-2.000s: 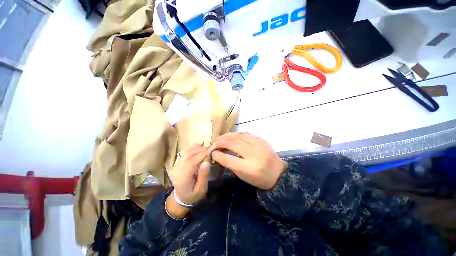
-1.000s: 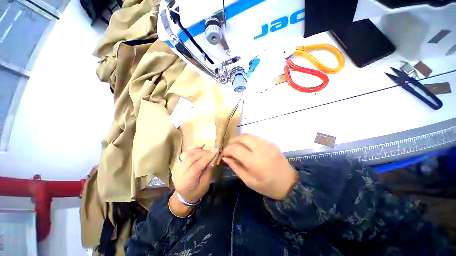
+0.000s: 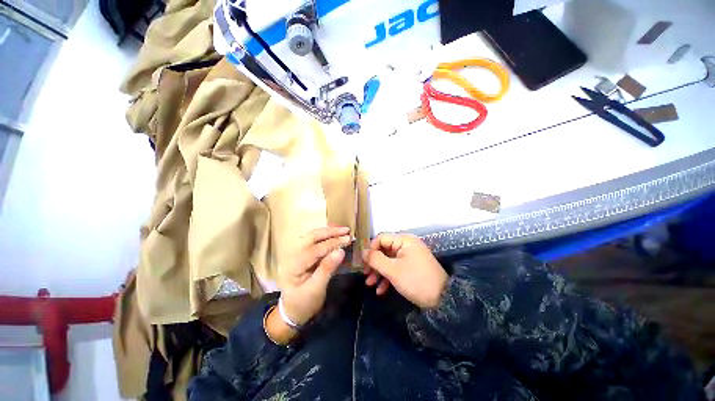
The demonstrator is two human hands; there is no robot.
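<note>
A large tan garment [image 3: 227, 184] lies heaped left of and in front of the needle area of the white sewing machine [image 3: 266, 47]. A narrow folded edge with a dark line [image 3: 357, 196] runs from the presser foot area [image 3: 349, 117] towards me. My left hand [image 3: 312, 270] holds the cloth on the left of this edge, thumb and fingers together. My right hand [image 3: 404, 269] pinches the edge on its right side, close to my left fingertips. A small white label [image 3: 268, 174] lies on the garment. The needle tip is hidden by glare.
Scissors with orange and red handles [image 3: 456, 108] lie right of the needle. A black phone-like rectangle [image 3: 535, 48], black snips [image 3: 619, 116] and small brown scraps [image 3: 486, 202] lie farther right. The ruler-marked table edge [image 3: 580, 205] curves along the front. A red pipe [image 3: 55, 309] is at left.
My hands have moved slightly apart along the edge, and the folded edge now lies straighter between them and the foot. The whole view has shifted, so the machine and tools appear farther left.
</note>
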